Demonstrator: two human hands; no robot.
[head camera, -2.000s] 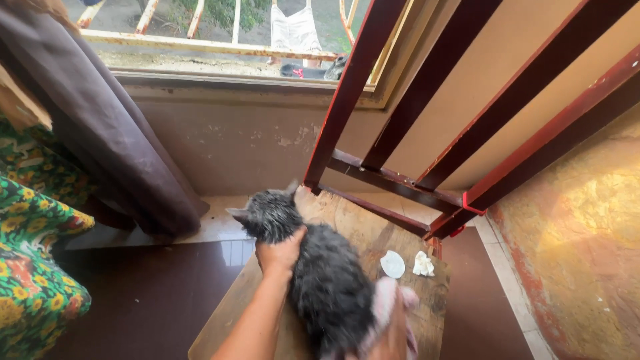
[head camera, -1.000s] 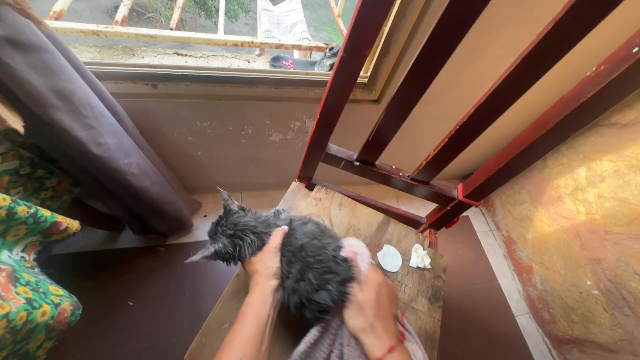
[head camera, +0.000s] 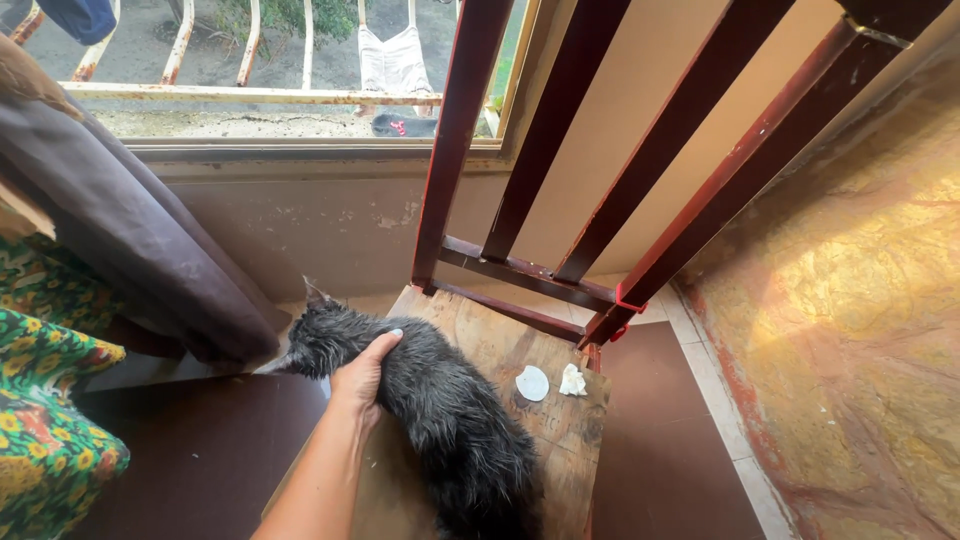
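Observation:
A wet dark grey kitten (head camera: 450, 420) stands on the plywood seat (head camera: 574, 442) of a wooden chair, its head turned toward the left edge of the seat. My left hand (head camera: 364, 379) grips it around the neck and shoulder, the thumb lying over its back. To the right of the kitten, a white round cotton pad (head camera: 532, 383) and a crumpled white wad (head camera: 573, 380) rest on the plywood. My right hand is out of view, and so is the cloth. The kitten's hind end reaches the bottom of the view.
Behind the seat rises the dark slatted chair back (head camera: 525, 274), with a red tie (head camera: 630, 300) at its corner. A grey curtain (head camera: 150, 202) and sunflower-patterned fabric (head camera: 52, 420) are at left. Beyond is a window with a rusty white grille (head camera: 247, 94). A rough yellowish wall (head camera: 847, 352) stands at right.
My right hand and the pinkish cloth, at the kitten's rear in both earlier frames, have left the view. My left hand still holds the kitten.

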